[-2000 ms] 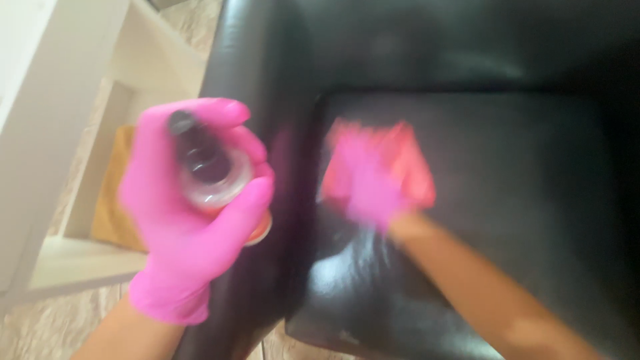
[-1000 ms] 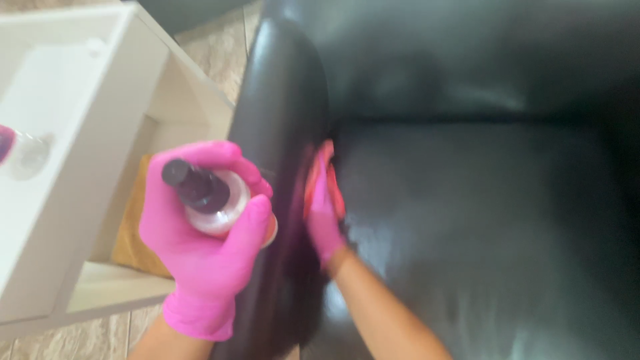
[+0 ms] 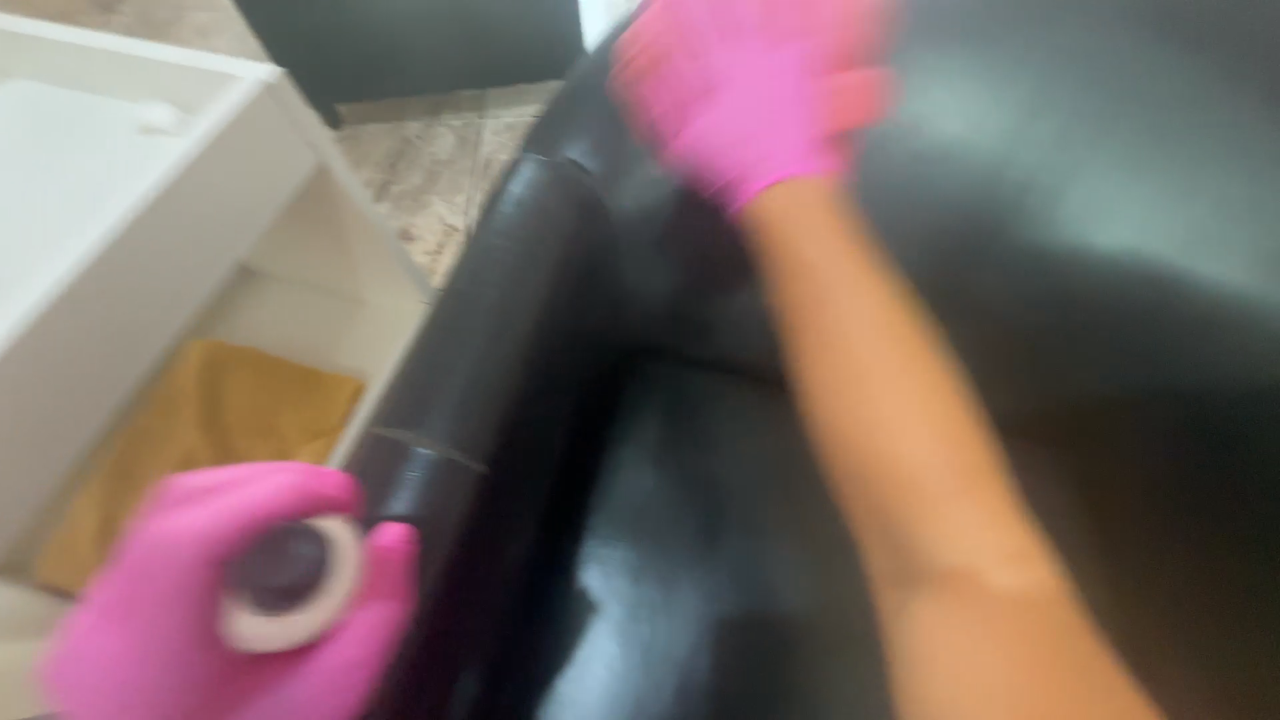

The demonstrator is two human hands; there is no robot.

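Observation:
My left hand (image 3: 220,600), in a pink glove, grips a bottle (image 3: 290,585) with a dark top and a pale collar, seen from above at the lower left, beside the armrest. In a matching glove, my right hand (image 3: 750,90) reaches to the top of the view, against the backrest (image 3: 1120,170) of a black leather-like armchair. A red-pink cloth (image 3: 858,95) shows blurred at its right side, under the fingers. The chair's armrest (image 3: 490,320) runs between my hands, and part of the seat (image 3: 690,520) shows below my right forearm.
A white shelf unit (image 3: 225,120) stands left of the armrest, with a folded mustard-yellow cloth (image 3: 250,400) in its lower compartment. Behind them lie a marbled tile floor (image 3: 425,180) and a dark panel-like object (image 3: 420,45).
My right hand has gone from the inner side of the armrest up to the backrest with the cloth. My left hand still holds the bottle. The view has shifted.

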